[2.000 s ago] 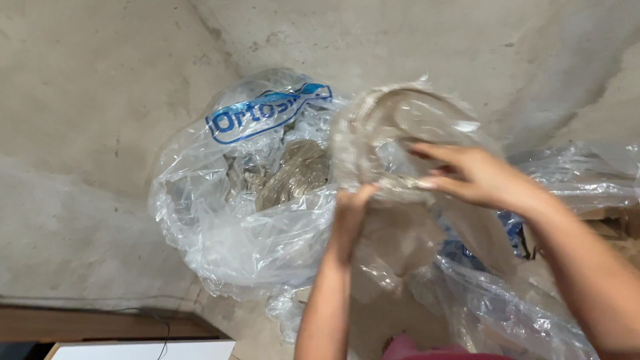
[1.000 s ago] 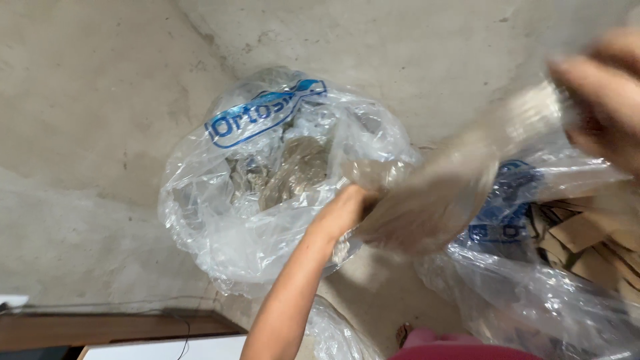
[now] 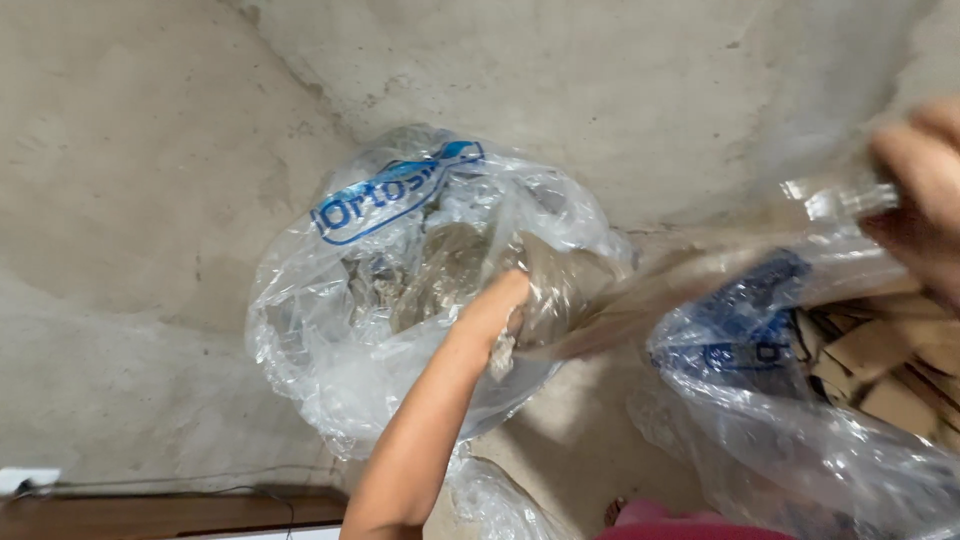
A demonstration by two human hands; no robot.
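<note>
A large clear plastic bag (image 3: 360, 390) with blue print stands open at the centre, holding crumpled clear and brownish plastic film (image 3: 442, 277). My left hand (image 3: 506, 296) reaches over its right side, its fingers hidden in a sheet of brownish translucent plastic (image 3: 555, 292). That sheet stretches to the right, where my right hand (image 3: 922, 195), blurred at the frame's edge, grips its other end. Between the two hands the plastic is pulled long and blurred by motion.
A second clear bag (image 3: 810, 450) at the lower right holds flat cardboard pieces (image 3: 877, 349). Concrete walls (image 3: 600, 97) rise behind. A wooden furniture edge (image 3: 172, 514), a cable (image 3: 247, 487) and more clear plastic (image 3: 502, 499) lie low in view.
My hands were close together on the brownish plastic two seconds ago; now they are far apart. Since one second ago, my left hand has moved further over the centre bag.
</note>
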